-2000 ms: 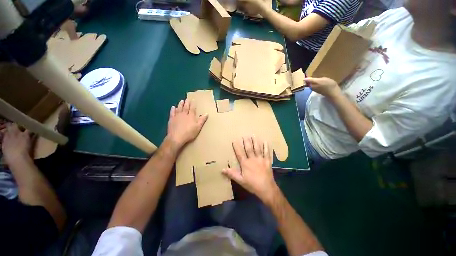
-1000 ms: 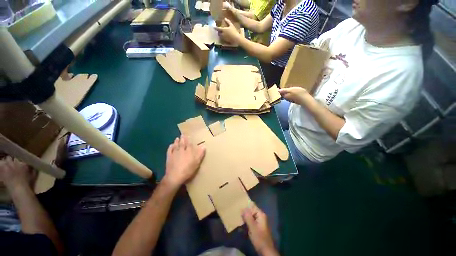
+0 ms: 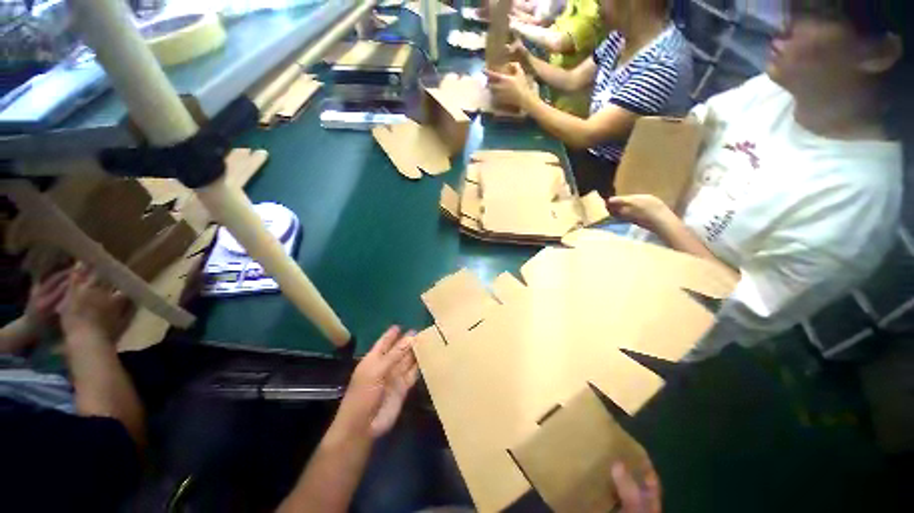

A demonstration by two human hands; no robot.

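Observation:
A flat brown box blank (image 3: pixel 541 346) is held up off the bench, tilted, in front of me. My right hand (image 3: pixel 636 489) grips its near flap at the lower right, partly hidden behind the cardboard and cut off by the frame edge. My left hand (image 3: pixel 386 381) is beside the blank's left edge, fingers apart, palm turned toward the blank; it may touch the edge, but it does not grip it.
Part-folded boxes (image 3: pixel 518 195) are stacked mid-bench beside a person in a white shirt (image 3: pixel 802 210). A rack post (image 3: pixel 276 255) stands left, by a white-blue scale (image 3: pixel 266 235). Another worker's hands (image 3: pixel 90 301) are at far left. A tape roll (image 3: pixel 185 38) lies on the shelf.
The blank has gone from lying flat on the bench edge to being lifted and turned to the right. My left hand has come off its surface. My right hand has moved right with the flap.

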